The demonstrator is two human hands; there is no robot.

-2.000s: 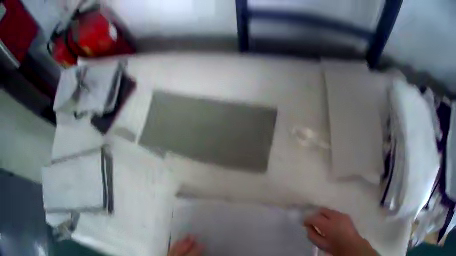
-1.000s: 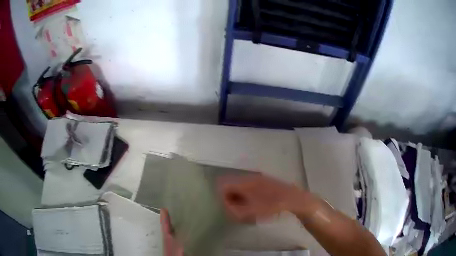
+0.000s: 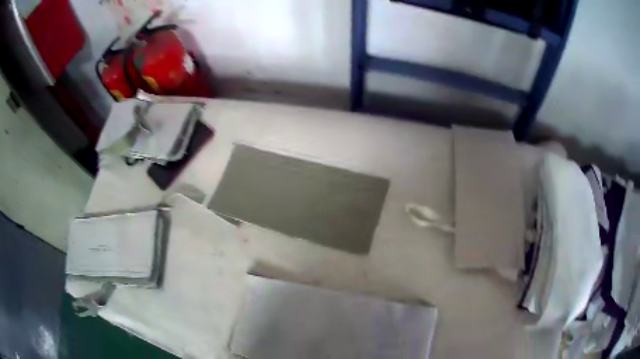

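Observation:
A grey-green fabric panel (image 3: 302,200) lies flat in the middle of the table, slightly askew, with a thin pale edge along its far side. The near stack (image 3: 333,319) lies at the table's front edge with a pale grey-white sheet on top; darker layers show along its far edge, and its near part is cut off by the picture's bottom. Neither of my hands is in the picture.
Off-white panel (image 3: 488,200), cream tape loop (image 3: 424,215) and pile of white sheets (image 3: 568,238) are at right. Marked bundle (image 3: 112,245), tied bundle (image 3: 165,130) and dark phone (image 3: 181,156) are at left. Fire extinguishers (image 3: 161,63) and a blue frame (image 3: 445,76) stand behind.
Both hands have left the picture. The blurred green-grey piece handled over the table's middle a second ago is no longer held up; the central panel lies flat. The view has tilted down.

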